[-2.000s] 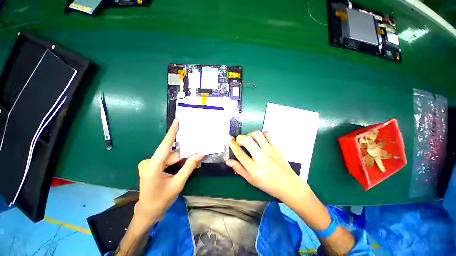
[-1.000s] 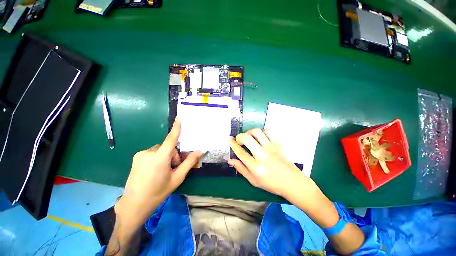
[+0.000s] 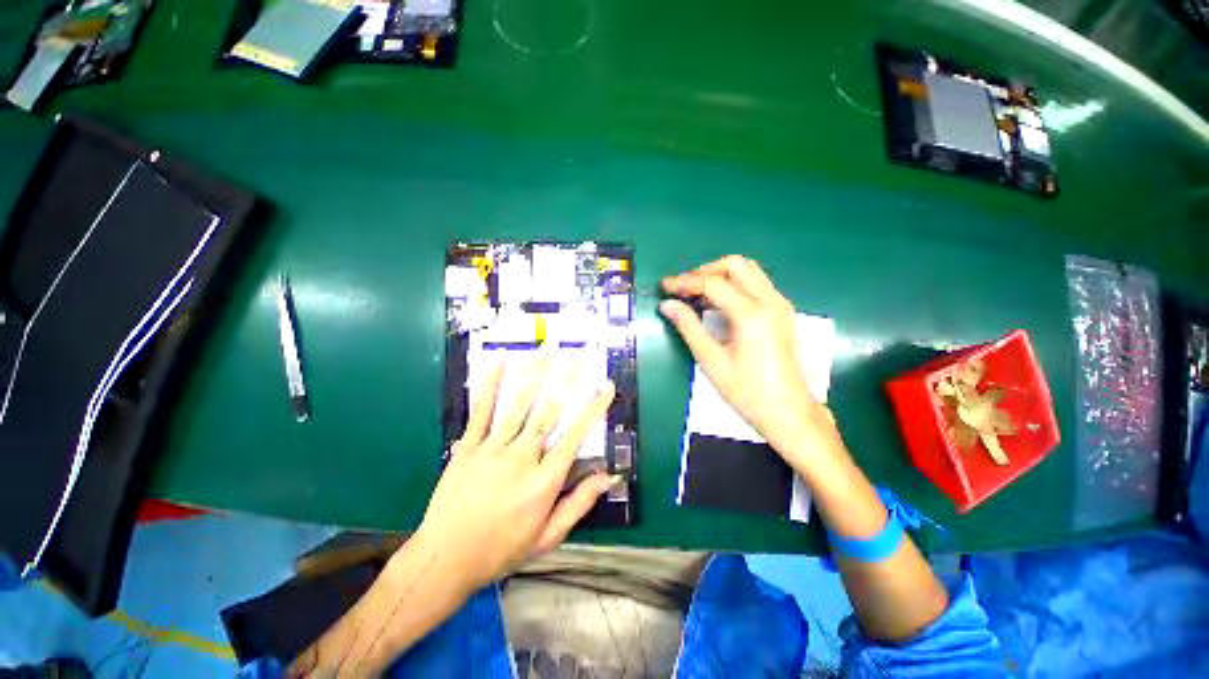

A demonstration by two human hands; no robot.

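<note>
The open tablet assembly [image 3: 623, 398] lies in front of me, its circuitry at the far end. The white battery pack [image 3: 511, 365] sits in its middle, a dark strip along the far edge. My left hand [image 3: 511, 497] lies flat on the battery with fingers spread, hiding part of it. My right hand [image 3: 756, 352] is raised just right of the tablet's far half, thumb and forefinger pinched on a small dark piece, hard to make out. The adhesive pad sheet [image 3: 736, 474], white with a black block at the near end, lies partly under my right hand.
A red scrap bin [image 3: 925, 431] with tan scraps and a clear plastic bag [image 3: 1114, 398] are at right. Tweezers or a pen-like tool [image 3: 290, 352] and a black tray [image 3: 126, 497] are at left. Other open tablets [image 3: 961, 117] lie along the far side.
My left hand has gone from the battery's edge to flat on top of it. My right hand has left the tablet, moved up and right, and now pinches a small dark piece. The sheet's black block is uncovered.
</note>
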